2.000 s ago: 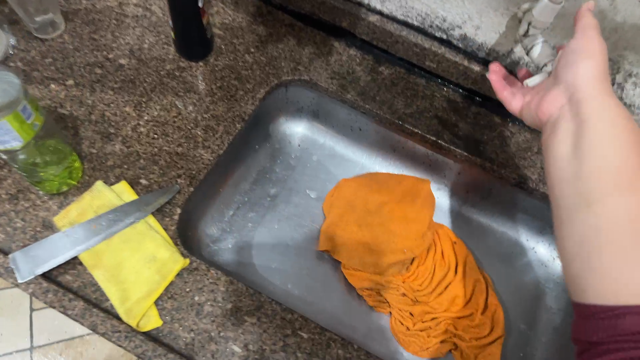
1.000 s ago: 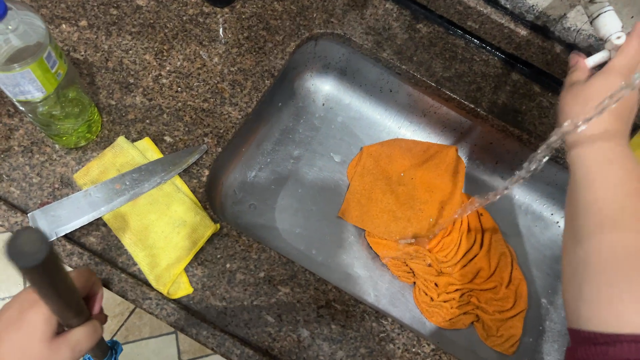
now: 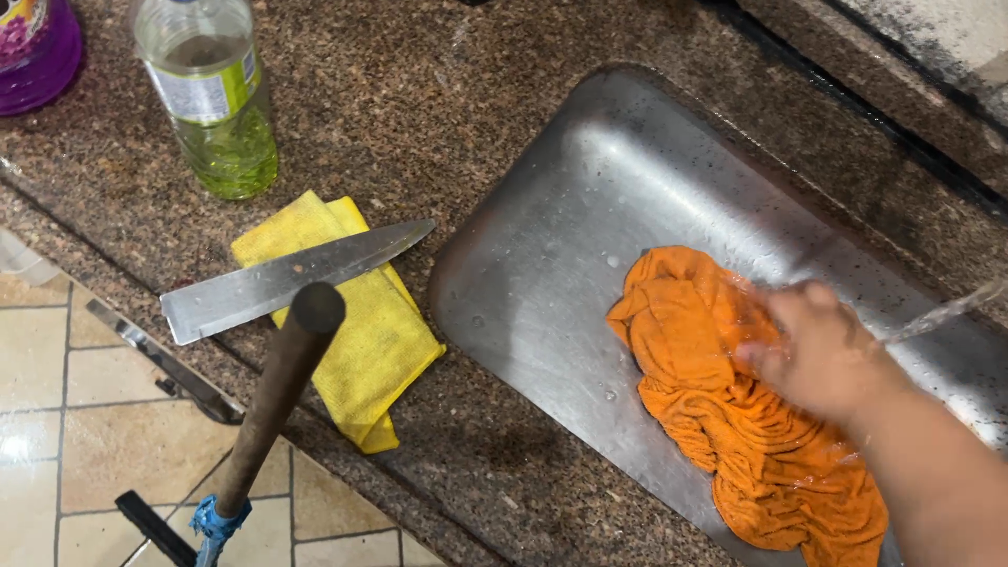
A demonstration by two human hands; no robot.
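Note:
My right hand (image 3: 819, 354), slightly blurred, rests on the upper right part of a wet orange cloth (image 3: 677, 331) in the stainless steel sink (image 3: 551, 315). Its fingers touch the bunched fabric; whether they grip it is unclear. A stream of water (image 3: 945, 311) comes in from the right and strikes near my wrist. Left of the sink, a knife blade (image 3: 291, 276) lies across a folded yellow cloth (image 3: 362, 339) on the granite countertop (image 3: 488, 441). A dark stick handle (image 3: 276, 394) with blue wrapping rises in front of the counter. My left hand is out of frame.
A clear plastic bottle of green liquid (image 3: 216, 118) stands behind the yellow cloth. At the far upper left is a bottle of purple liquid (image 3: 35, 59). The counter's front edge runs diagonally above the tiled floor (image 3: 134, 433). A dark bar (image 3: 153, 524) shows low down.
My right hand has come down from the tap onto the orange cloth, whose flat upper part is now bunched. My left hand, on the stick handle one second ago, has left view. Water began running.

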